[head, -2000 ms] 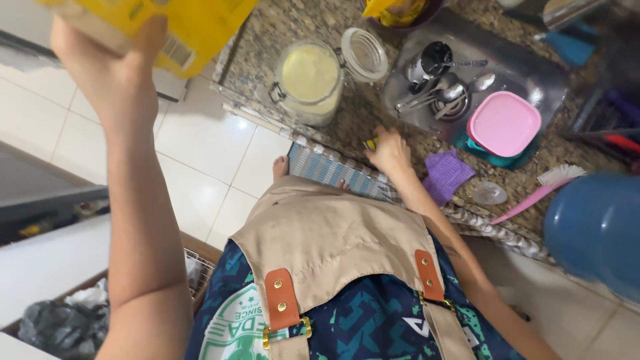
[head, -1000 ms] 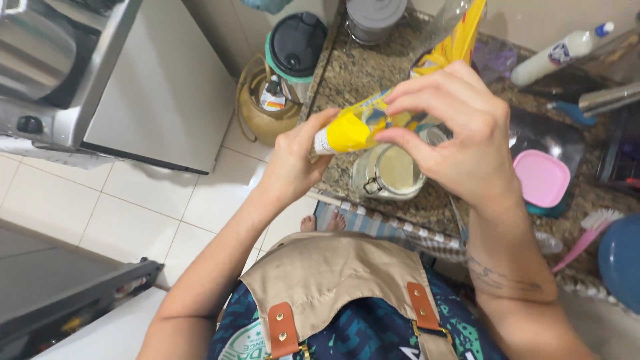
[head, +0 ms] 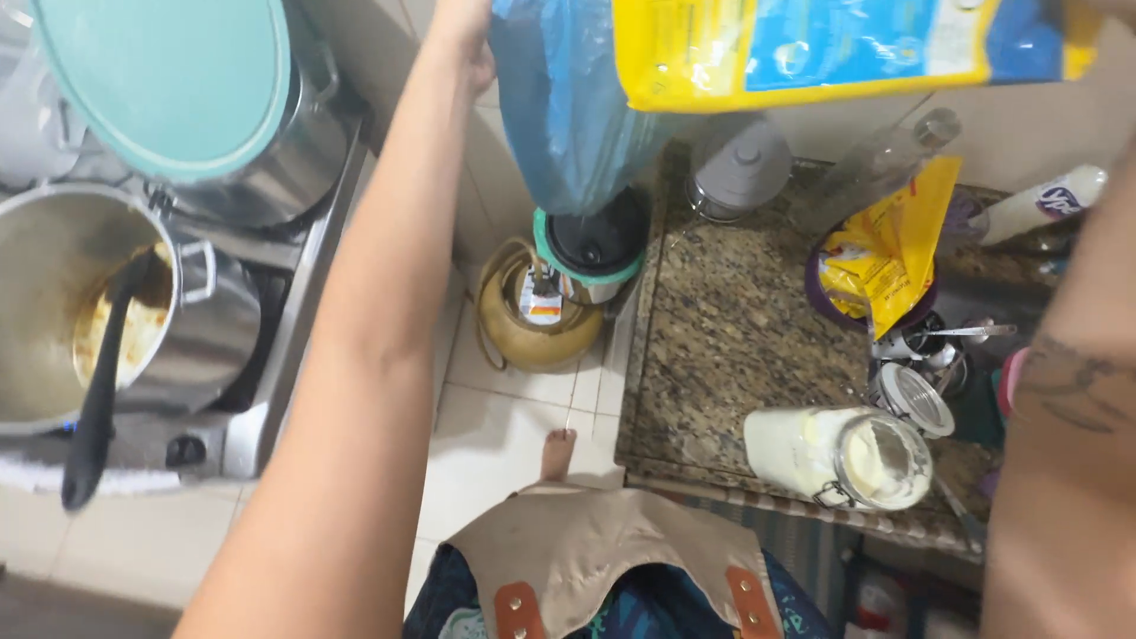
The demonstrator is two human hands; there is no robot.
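My left hand (head: 475, 49) reaches to the top edge, right beside a translucent blue plastic bag (head: 572, 115); its fingers are partly cut off, and whether they grip the bag is unclear. A yellow and blue plastic packet (head: 843, 49) is held up at the top right, its far end at my right hand (head: 1105, 11), which barely shows in the corner. Below, a clip-top glass jar (head: 799, 453) of creamy white contents stands on the granite counter with its glass lid (head: 914, 399) swung open. Yellow wrappers (head: 879, 257) fill a purple bowl (head: 821, 302).
On the stove at left are an open pot (head: 217, 328) with a black utensil (head: 106, 382) and a large pot with a teal lid (head: 169, 80). A tan round container (head: 541, 342) and a black-lidded bin (head: 599, 240) stand between stove and granite counter (head: 710, 355).
My hands were together over the jar with a yellow packet one second ago; now they are far apart and raised. The view has swung left, bringing in the stove pots.
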